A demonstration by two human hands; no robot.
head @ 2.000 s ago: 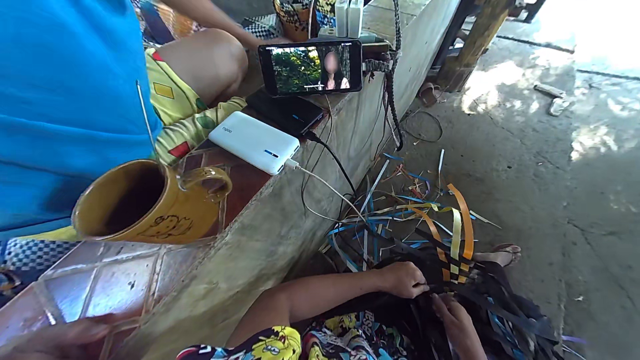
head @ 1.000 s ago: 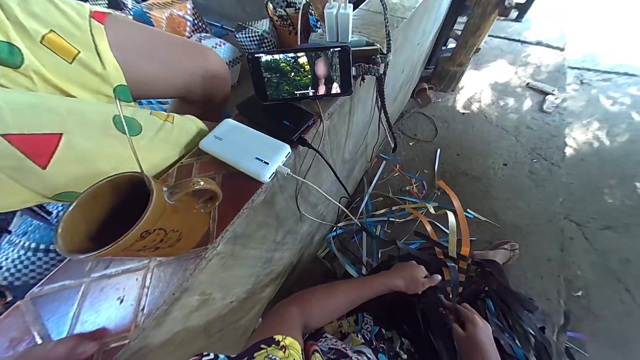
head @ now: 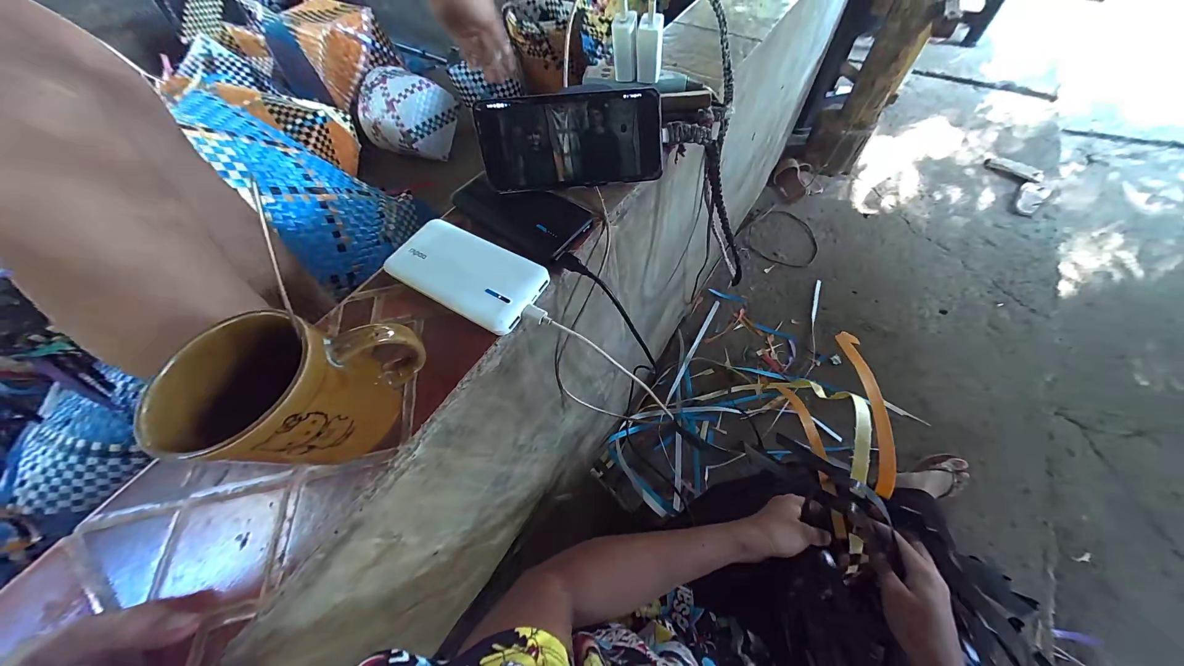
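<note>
At the lower right, my left hand [head: 786,529] pinches dark flat weaving strips [head: 837,518] beside the start of a woven piece. My right hand [head: 911,587] grips the same piece from the other side, its fingers partly hidden by black strips. An orange strip [head: 871,407] and a pale yellow strip [head: 861,439] stand up from the weave. More black strips [head: 795,610] lie bunched over my lap, below the hands. Loose blue, white and orange strips [head: 689,435] are scattered on the ground just left of the work.
On the tiled ledge [head: 217,527] are a brown mug [head: 356,416], a white power bank [head: 467,275], a black one [head: 523,217] and a propped phone [head: 569,139] with cables. Another person's leg [head: 139,203] and hand [head: 481,42] are near woven baskets [head: 277,176]. A blurred hand [head: 139,629] is lower left.
The other person's blue shirt and patterned shorts have left view; a bare leg and more woven baskets show there now. The phone's picture has turned dark. Both my hands stay at the strips.
</note>
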